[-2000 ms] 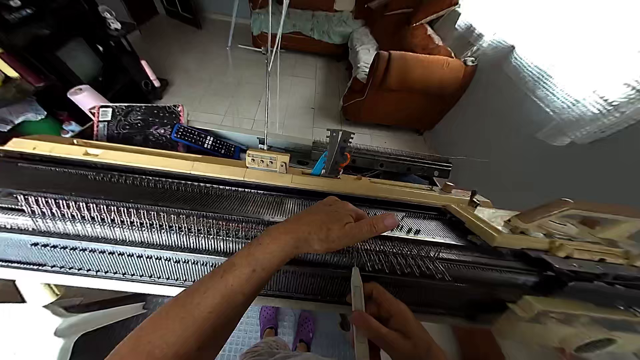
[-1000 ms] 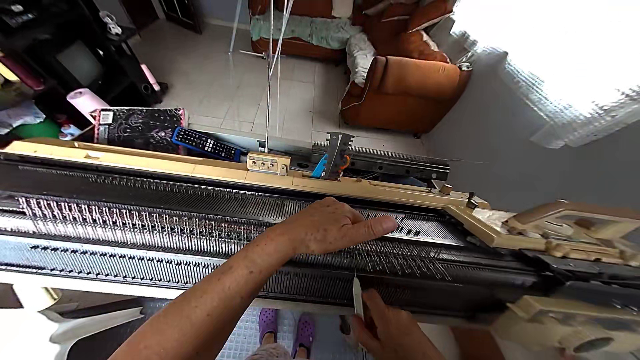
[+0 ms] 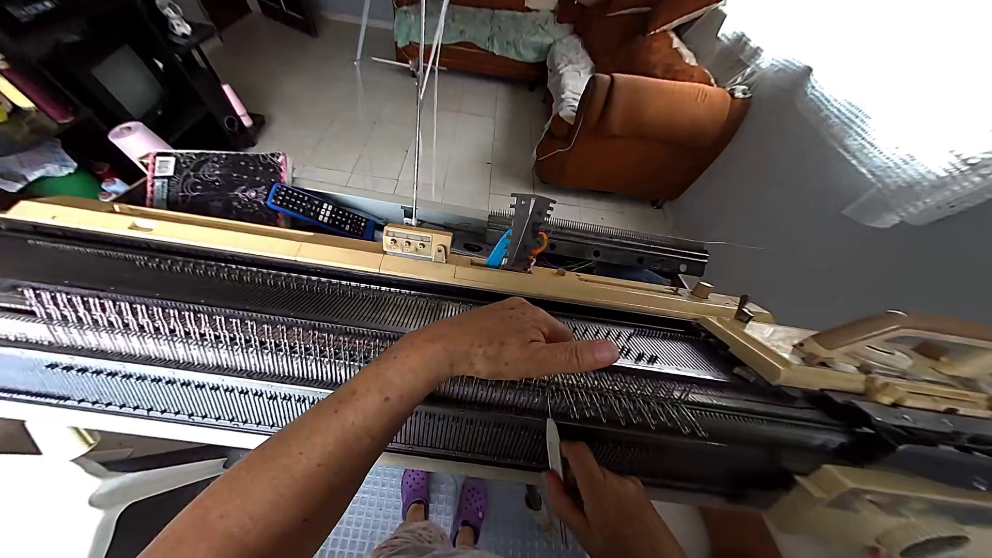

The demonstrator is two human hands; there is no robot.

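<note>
A knitting machine with two rows of needles spans the view. My left hand lies palm down over the needles near the middle, its thumb pointing right; its other fingers are largely hidden. Below it, my right hand grips a slim white-handled tool, whose thin metal tip points up at the needles of the front bed. To the right of my left thumb, several needles stick out at uneven angles. Pale knitting or yarn loops show on the needles at the left.
The machine's carriage sits at the right end. Behind the bed are a row counter, a grey toothed plastic tool, a blue-edged remote control and a yarn mast. An orange armchair stands beyond.
The white-handled tool in my right hand has tilted and moved a little lower than two seconds ago. My left hand keeps its place over the needles.
</note>
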